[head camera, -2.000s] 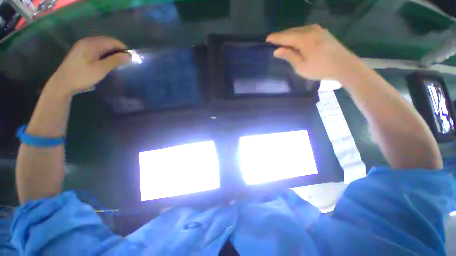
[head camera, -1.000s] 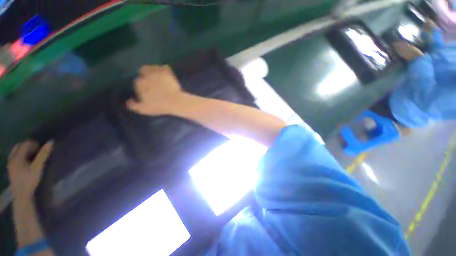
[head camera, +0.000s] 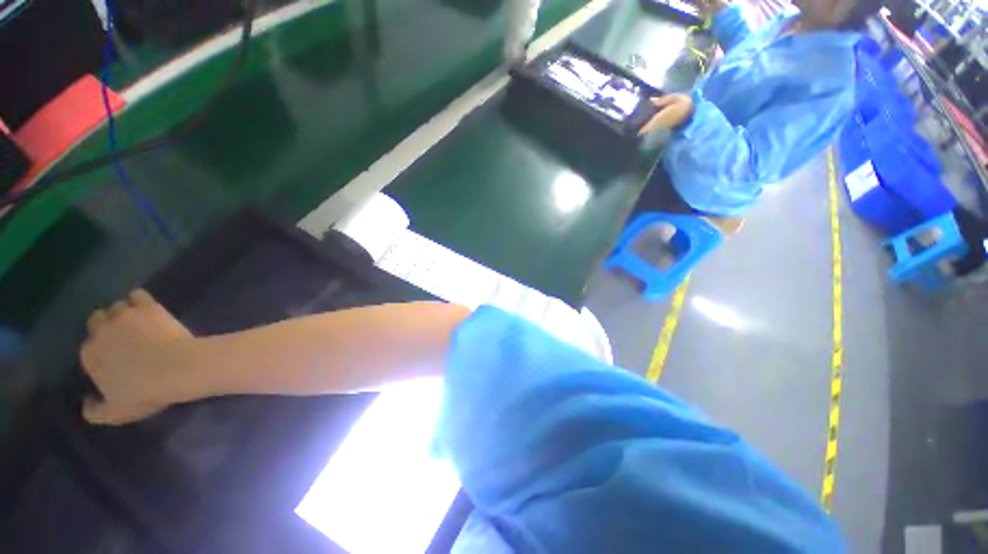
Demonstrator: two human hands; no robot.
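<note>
My right hand [head camera: 141, 363] lies on the edge of a black tray [head camera: 255, 243] at the left, its fingers curled over the frame. Whether it grips the frame cannot be told. The tray's dark screen lies behind my forearm. A tablet with a glowing white screen [head camera: 379, 471] lies nearer to me, partly hidden by my blue sleeve. My left hand is out of the picture.
A white label roll [head camera: 374, 225] stands by the trays, its strip [head camera: 477, 284] running to the bench edge. A person in a blue smock [head camera: 748, 119] touches another tray [head camera: 580, 92] farther along. Blue stools [head camera: 663, 251] and blue bins [head camera: 894, 162] stand on the floor.
The view has swung right, so the trays sit farther left and my left hand has left the picture. My right hand remains at the trays; more of the other person shows.
</note>
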